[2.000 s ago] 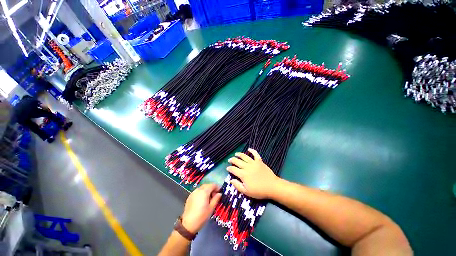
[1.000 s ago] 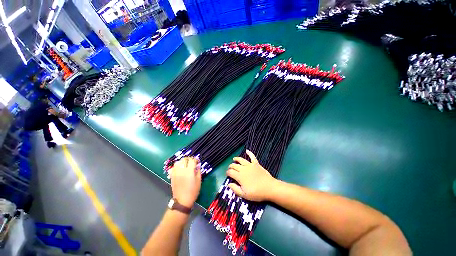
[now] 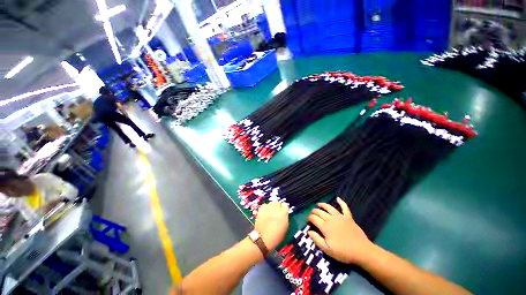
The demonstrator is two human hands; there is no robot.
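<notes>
The near bundle of black cables [image 3: 378, 167] lies fanned on the green bench, with red and white ends at both sides. Its near ends split into a left group and a right group. My right hand [image 3: 337, 230] lies flat with fingers spread on the right group, just above its white sleeves. My left hand [image 3: 272, 222] is at the near ends of the left group, fingers curled; whether it grips cables is hidden. A second cable bundle [image 3: 305, 109] lies farther back on the left, untouched.
A blue crate [image 3: 251, 70] and a pile of silvery-ended cables [image 3: 196, 103] stand at the back left. Another black cable heap [image 3: 490, 69] lies at back right, before blue bins [image 3: 369, 26]. One person [image 3: 115, 115] is in the aisle, another [image 3: 34, 193] at left.
My left hand has moved from the right group to the left group's ends. My right hand stays on the right group. The view has swung left, showing more of the aisle.
</notes>
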